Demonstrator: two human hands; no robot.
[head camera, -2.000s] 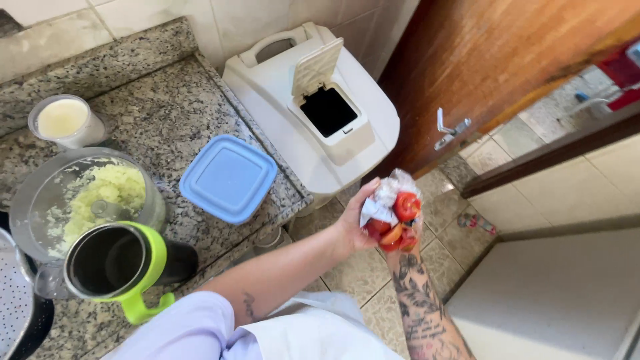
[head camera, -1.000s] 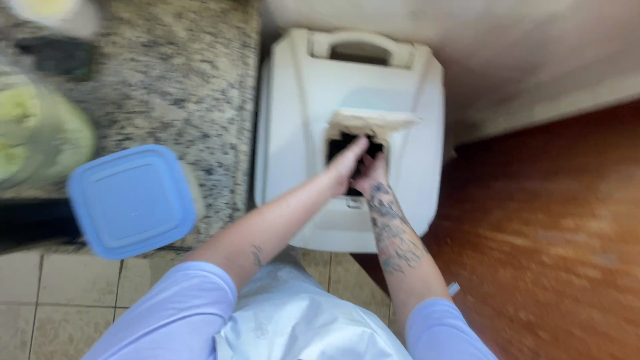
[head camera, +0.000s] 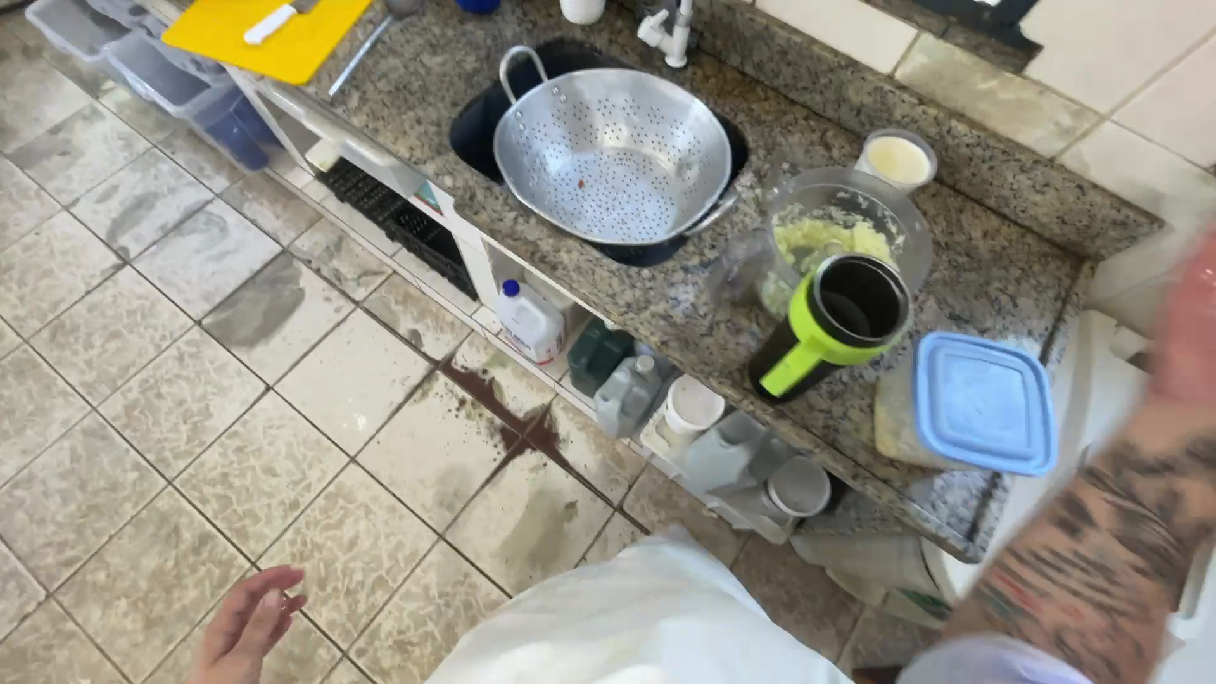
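Observation:
My left hand (head camera: 249, 622) hangs over the floor tiles at the lower left, holding nothing, its fingers slightly curled and apart. At the right edge my right hand (head camera: 1187, 328) is blurred and partly cut off; whether it holds something cannot be told. It is nearest to the white bin (head camera: 1102, 380) and a container with a blue lid (head camera: 988, 404) on the granite counter. Left of that container stand a black tumbler with a lime-green handle (head camera: 836, 318) and a clear bowl of shredded pale-green food (head camera: 845, 228). A perforated metal colander (head camera: 613, 157) rests over the sink.
A yellow cutting board (head camera: 271, 33) with a white-handled knife (head camera: 271, 23) lies at the upper left. A cup of pale contents (head camera: 898, 160) stands near the wall. Jugs and tubs (head camera: 693, 407) fill the lower shelf. A reddish-brown spill (head camera: 537, 437) marks the tiled floor.
The view has swung left to the sink. My hands, together in the bin's opening a second ago, are now far apart. The tomato pieces held two seconds ago are not in view.

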